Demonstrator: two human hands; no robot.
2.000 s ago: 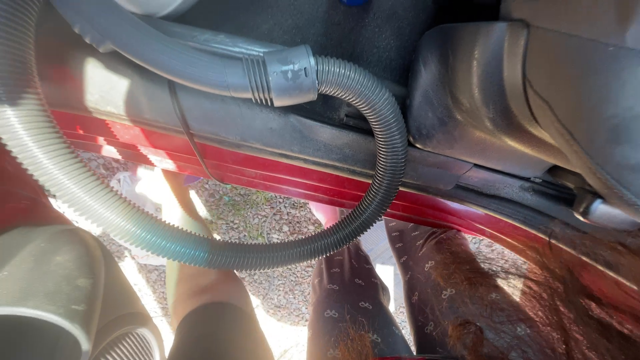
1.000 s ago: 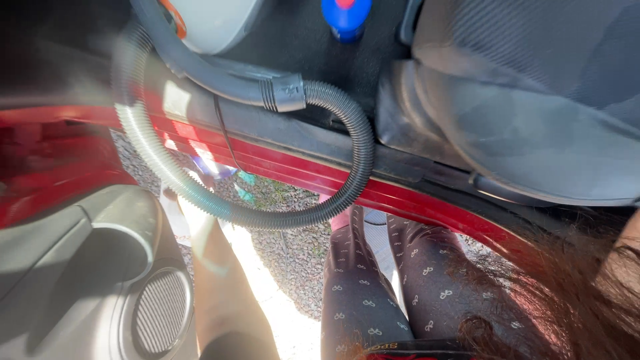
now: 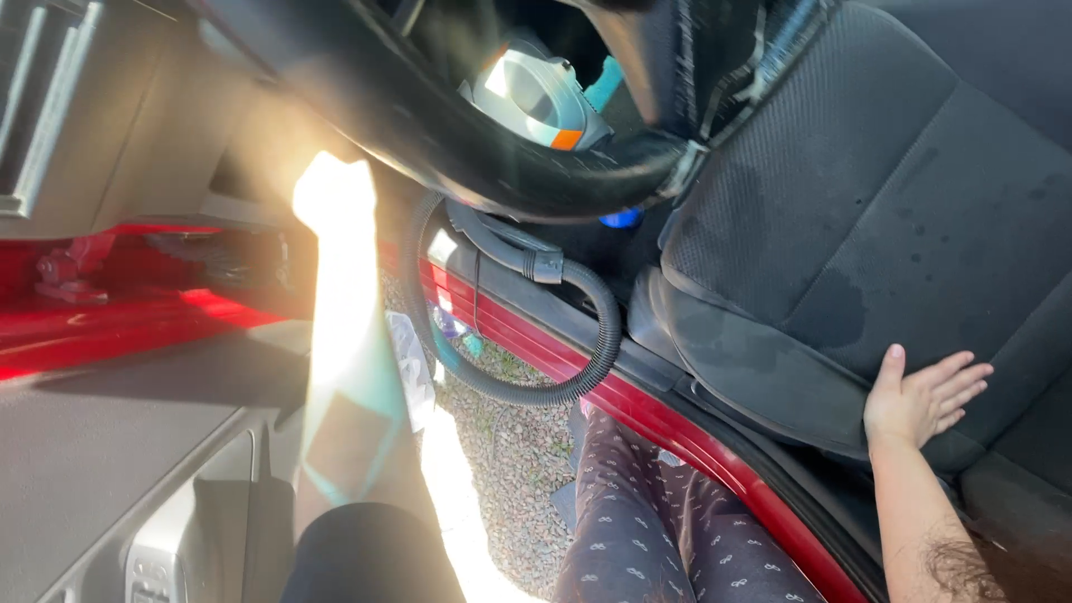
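My right hand (image 3: 925, 398) rests with its fingers apart on the side of the dark fabric car seat (image 3: 829, 218), holding nothing. On the left, my left hand (image 3: 335, 193) is washed out by bright sun near the dashboard's edge, left of the steering wheel (image 3: 502, 159); its fingers and any hold are unclear. A grey ribbed vacuum hose (image 3: 607, 335) loops over the red door sill (image 3: 662, 427). Behind the steering wheel rim, a white and grey vacuum cleaner body (image 3: 532, 92) with an orange part shows in the footwell.
The open door's panel (image 3: 167, 402) is at the left. A blue object (image 3: 621, 219) lies partly hidden below the wheel. Gravel (image 3: 519, 469) and my legs in patterned trousers (image 3: 628, 528) show below the sill. Damp-looking spots mark the seat.
The view has shifted to take in the steering wheel and more of the seat. My right hand has come into view on the seat, and my left forearm is now raised towards the dashboard.
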